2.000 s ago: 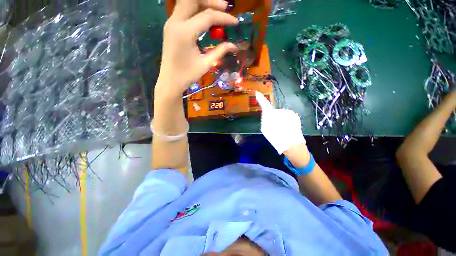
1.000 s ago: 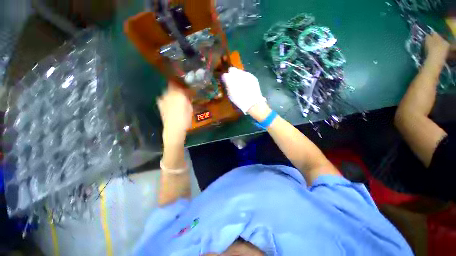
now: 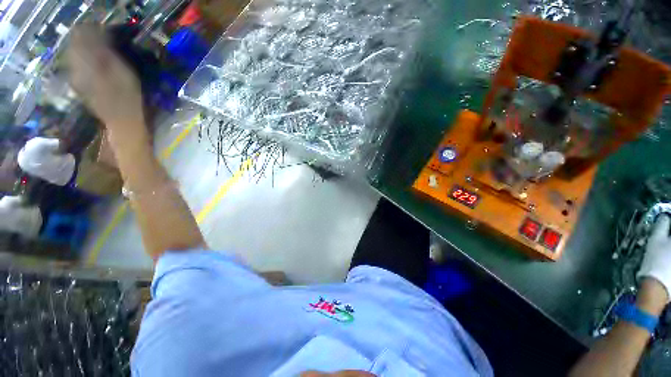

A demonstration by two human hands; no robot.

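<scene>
My left hand [image 3: 103, 74] is blurred and raised at the upper left, away from the orange fixture; I cannot tell if it holds anything. My right hand [image 3: 657, 254], in a white glove with a blue wrist band, is at the right edge on the pile of green ring boards [image 3: 638, 221]; its fingers are partly cut off, so its grip is unclear. The orange fixture [image 3: 502, 215] stands right of centre, with neither hand on it. Two silvery posts [image 3: 541, 156] sit inside it below a dark clamp [image 3: 585, 62]. Its readout [image 3: 464, 196] shows 229.
A clear tray [image 3: 294, 88] full of tangled wired parts stands left of the fixture, wires hanging over its edge above a grey floor with yellow lines. A white-capped person [image 3: 45, 160] is at the far left. More wired parts lie at the lower left and behind the fixture.
The view has turned left. My left hand has left the fixture and swung far to the left. My right hand has moved from the fixture to the ring board pile.
</scene>
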